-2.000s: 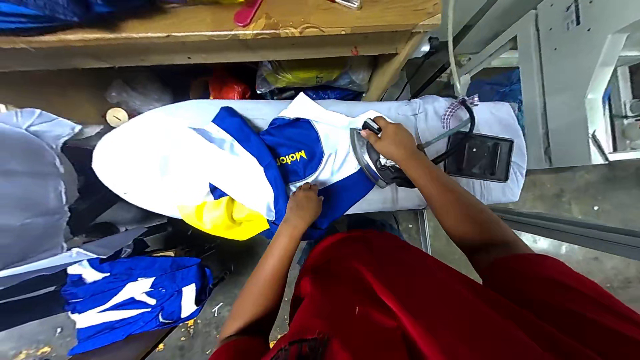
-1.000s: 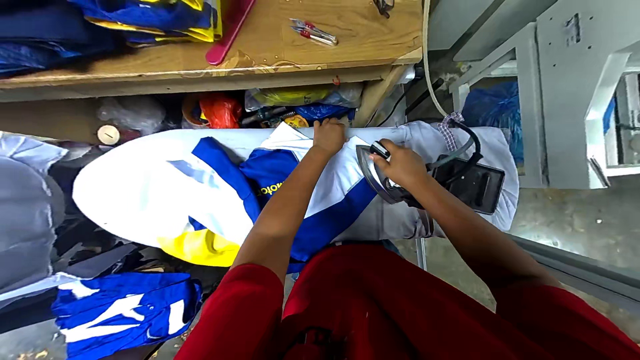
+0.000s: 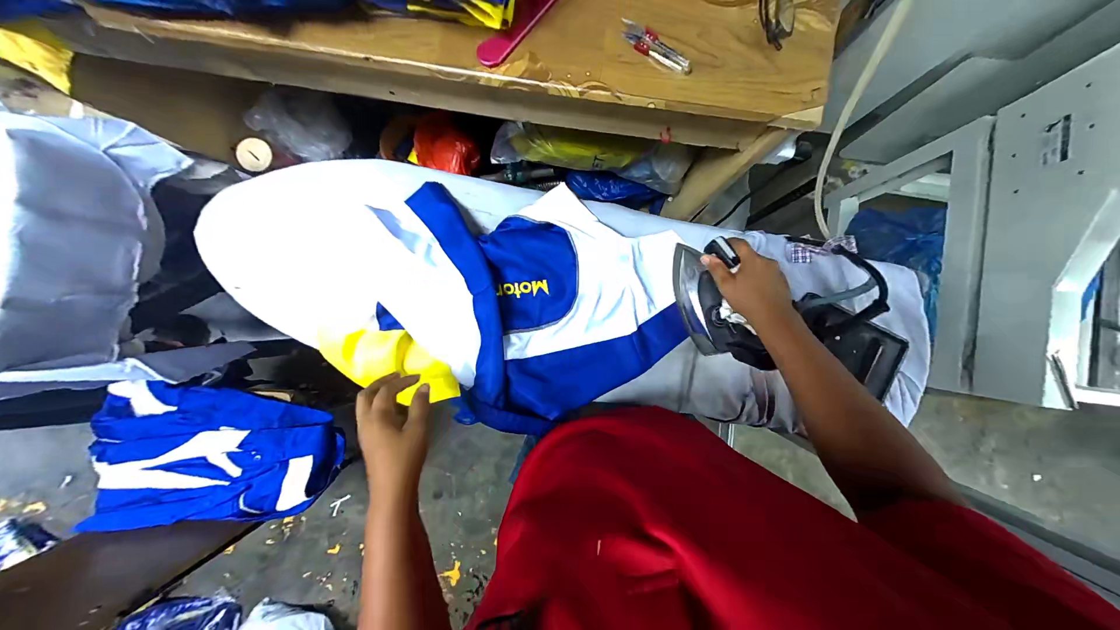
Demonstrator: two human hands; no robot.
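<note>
My right hand is closed around the handle of a clothes iron, which is tilted at the right edge of a garment. The blue, white and yellow garment lies over a padded ironing board and bears yellow lettering. My left hand has its fingers apart, at the garment's yellow part by the board's near edge; whether the fingertips touch it I cannot tell. A dark iron rest lies at the board's right end, partly behind my right arm.
Beyond the board stands a wooden table with small snips and a pink tool. Plastic bags fill the space beneath it. A blue and white garment hangs at lower left, and a grey metal frame stands at right.
My left hand has left the garment's far edge and come back toward me and to the left, beside the yellow part. My right hand still holds the iron at the garment's right side.
</note>
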